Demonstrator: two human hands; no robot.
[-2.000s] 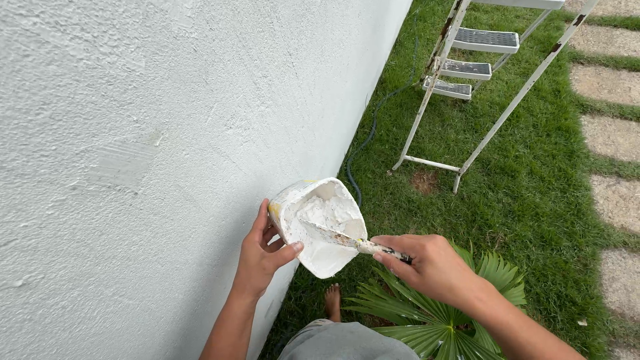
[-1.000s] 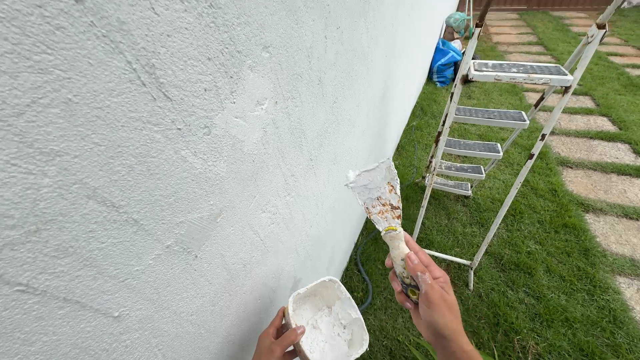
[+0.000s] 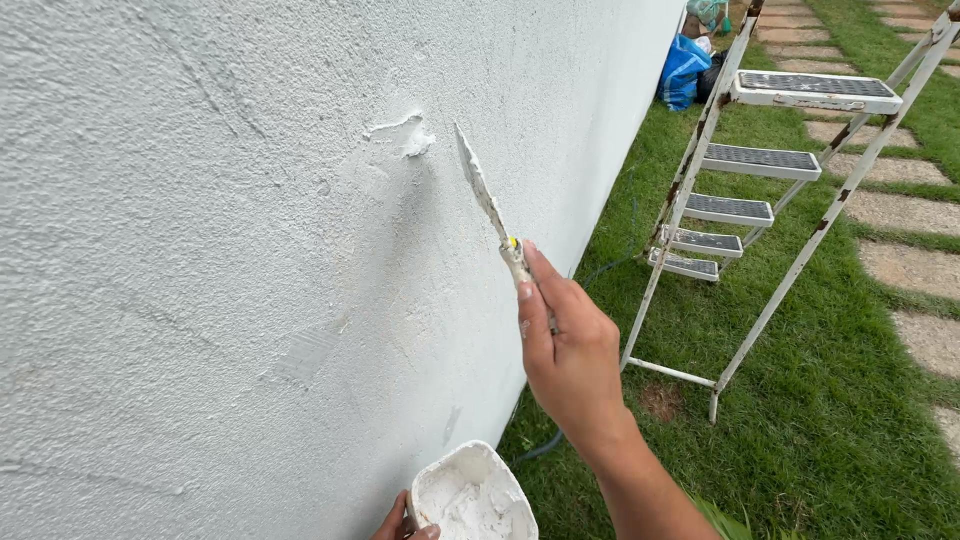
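Note:
My right hand grips the handle of a putty knife, whose blade points up and is seen nearly edge-on, smeared with white paste. The blade stands just right of a fresh raised dab of white filler on the rough white wall. At the bottom, my left hand holds a white plastic tub by its left side; white paste lies inside. Most of that hand is cut off by the frame's lower edge. A smoother patch with fine ridges shows lower on the wall.
A rusty white metal stepladder stands on the grass at the right. Behind it are a blue bag and a black bag. A hose lies near the wall's foot. Stone pavers run along the far right.
A raised dab of filler now shows on the wall. Two seconds ago the knife was in the tub; one second ago it was raised with its blade face showing. Now the blade is turned edge-on beside the wall.

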